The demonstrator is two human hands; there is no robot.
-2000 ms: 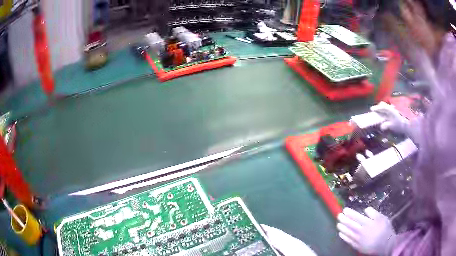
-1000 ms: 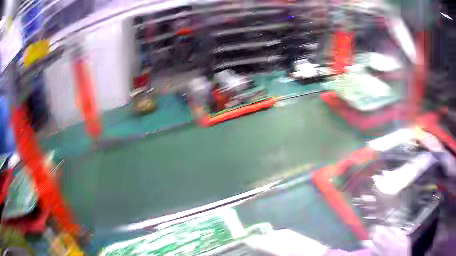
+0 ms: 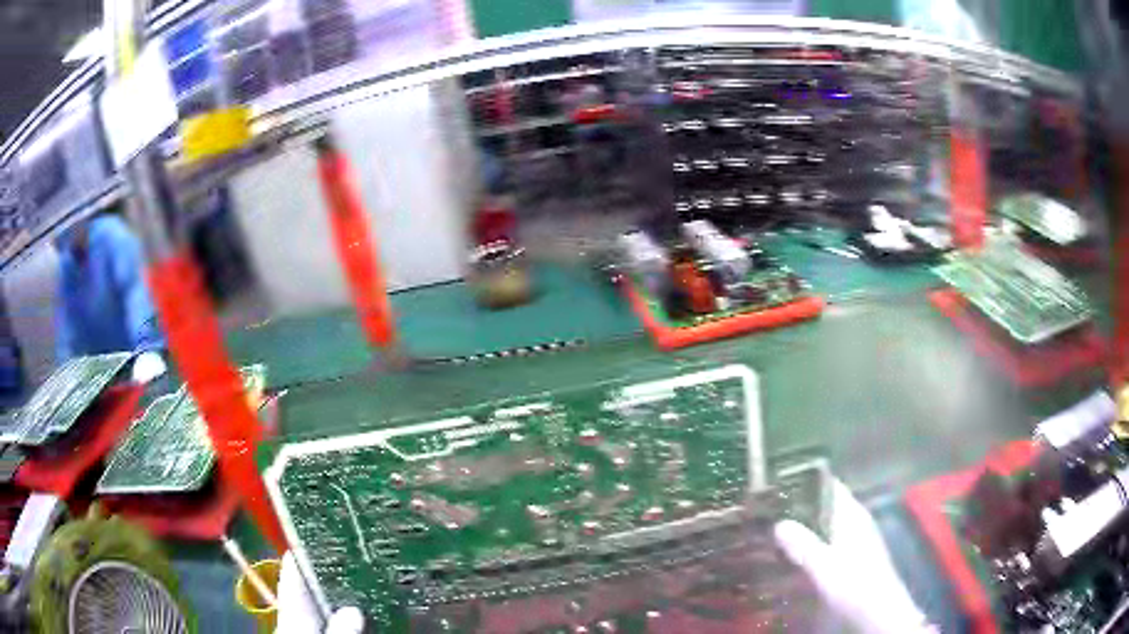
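Note:
A large green circuit board [image 3: 557,477] is raised in front of me, tilted up, with its solder side and pale border towards me. Its lower part runs out of the picture. My left hand [image 3: 307,607], in a white glove and cut off by the bottom edge, grips the board's lower left corner, with the thumb on its face. My right hand [image 3: 848,564], also in a white glove, holds the board's right side. Its fingers behind the board are hidden.
A component-side board lies on a red pad [image 3: 743,327] across the green bench. Another sits on a red pad [image 3: 947,533] at right. More boards [image 3: 155,440] lie at left, near a red-wrapped upright [image 3: 217,384], a yellow cup [image 3: 258,586] and a green fan [image 3: 112,588]. A blue-clad person [image 3: 105,291] is behind.
The board has risen from the bottom edge and stands more upright, with both my hands now visible on it. The view has swung left, bringing in the fan and the left-hand boards.

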